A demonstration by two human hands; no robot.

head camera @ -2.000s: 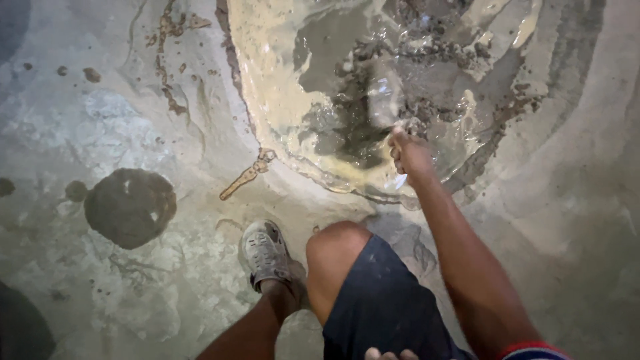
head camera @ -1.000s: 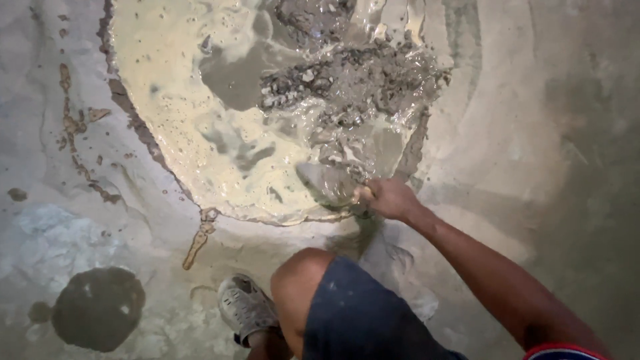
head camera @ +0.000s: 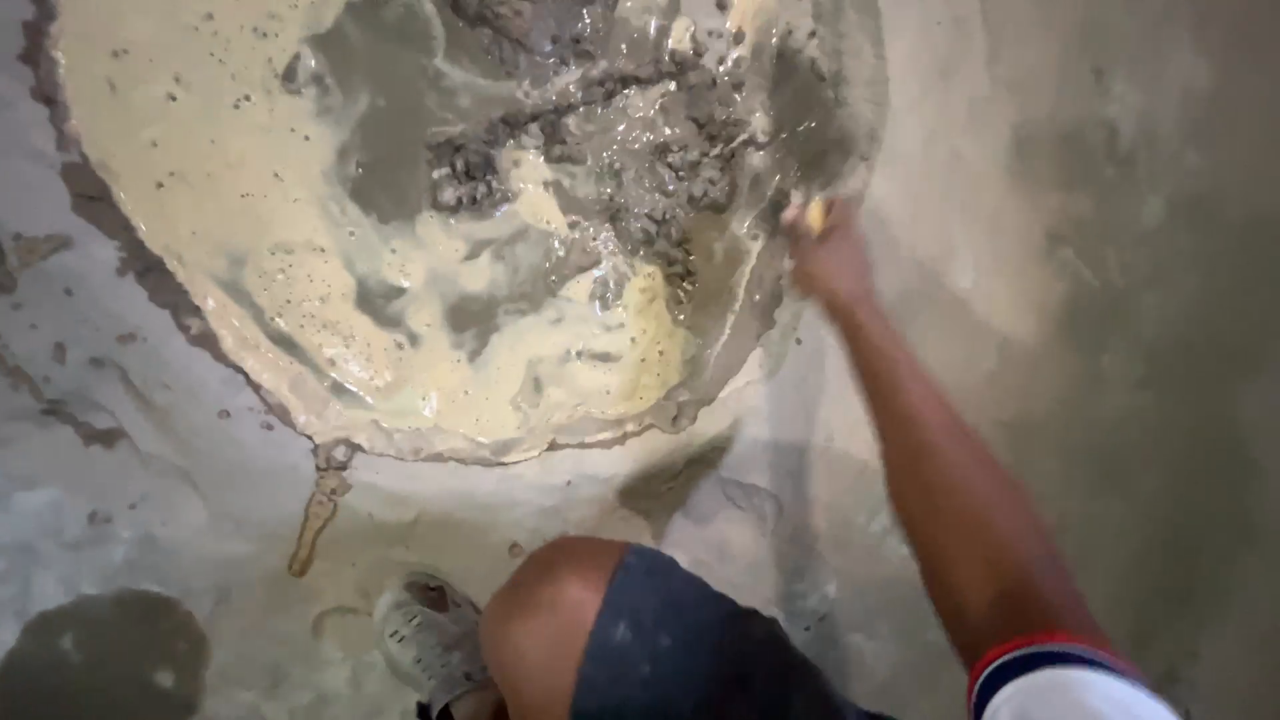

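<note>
My right hand (head camera: pixel 830 250) is closed around a yellowish tool handle (head camera: pixel 816 216) at the right edge of a round pool of wet mortar mix (head camera: pixel 480 330). A blurred trowel-like blade (head camera: pixel 805 110) extends from the hand over the mix, its outline hard to make out. Pale, soupy liquid covers the left and lower part of the pool, and a lumpy grey heap of wet mortar (head camera: pixel 660 150) lies near its upper middle. My left hand is out of view.
A low, rough rim of mortar (head camera: pixel 150 260) borders the pool on the concrete floor (head camera: pixel 930 500). My shoe (head camera: pixel 435 635) and bent knee (head camera: pixel 545 610) are just below it. A dark wet patch (head camera: pixel 105 655) lies at lower left, and a narrow runny streak (head camera: pixel 318 520) leaves the rim.
My right hand has moved from the pool's lower edge to its right edge, still holding the tool. Pale liquid now spreads along the lower right of the pool. The view has shifted.
</note>
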